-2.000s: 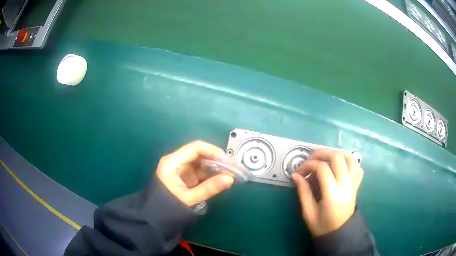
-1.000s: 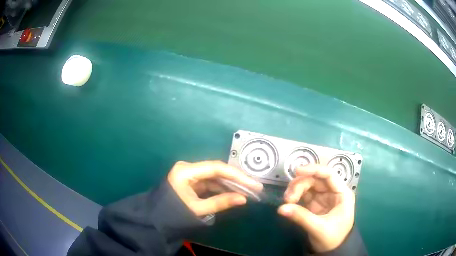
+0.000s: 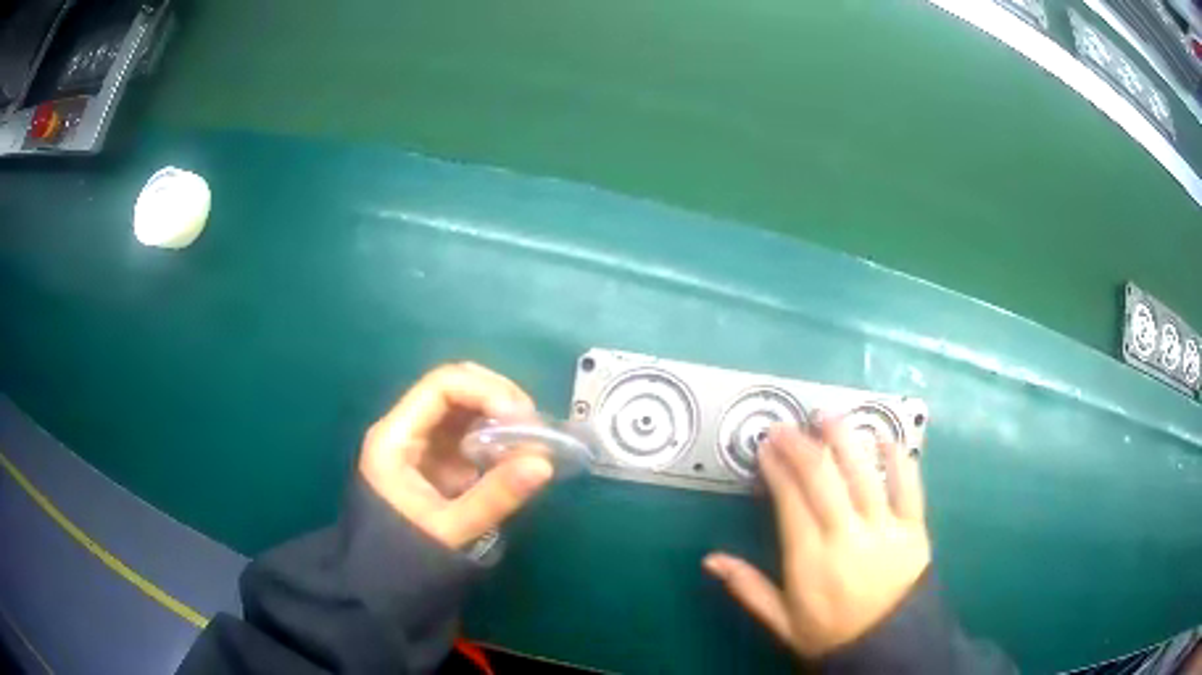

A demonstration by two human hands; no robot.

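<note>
A silver three-ring plate (image 3: 708, 462) lies flat on the dark-green bench in front of me. My left hand (image 3: 455, 455) is left of it and pinches a shiny, see-through-looking round disc (image 3: 534, 446), held tilted near the plate's left end. My right hand (image 3: 837, 528) lies over the right part of the plate, fingers extended on the middle and right ring recesses, thumb spread out below the plate. The fingertips partly cover these two recesses. The left recess shows fully. I cannot tell whether anything small is under the right fingertips.
A white round puck (image 3: 173, 208) sits at the left. A machine corner with a red button (image 3: 48, 123) is at the upper left. Another three-ring plate (image 3: 1165, 340) lies on the green conveyor at the far right. A metal rail (image 3: 1081, 86) crosses the upper right.
My right hand has moved from a pinch beside the disc, below the plate, onto the plate with its fingers spread. My left hand has moved away to the left with the disc.
</note>
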